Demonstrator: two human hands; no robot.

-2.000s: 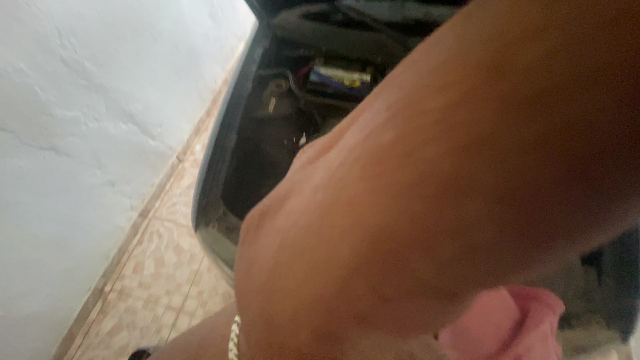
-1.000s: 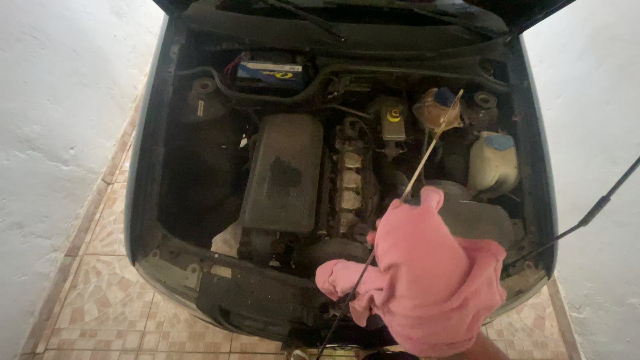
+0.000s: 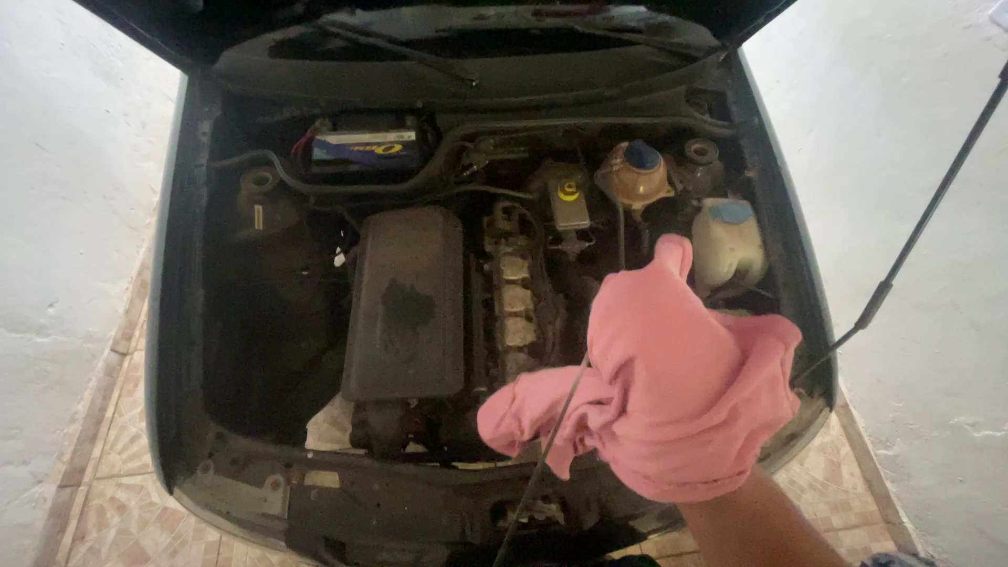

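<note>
A pink cloth [image 3: 685, 378] covers my right hand [image 3: 669, 394], whose wrist shows below it at the lower right. Out of the cloth's left side runs a thin rod [image 3: 543, 465], which looks like a dipstick, slanting down to the bottom edge. The cloth hides the fingers, but the rod passes through its folds. Behind and around it lies a car's open engine bay, with a black engine cover [image 3: 405, 307] left of the cloth. My left hand is not in view.
A battery [image 3: 362, 150] sits at the back left. A coolant tank with a blue cap [image 3: 636, 177], a reservoir with a yellow cap [image 3: 568, 206] and a white washer-fluid tank [image 3: 728, 244] stand behind the cloth. A hood strut [image 3: 921, 228] slants at the right, before a white wall [image 3: 929, 378].
Two seconds ago a forearm blocked much of the view. Since one second ago, the rod no longer sticks up above the cloth toward the coolant tank. The view has shifted.
</note>
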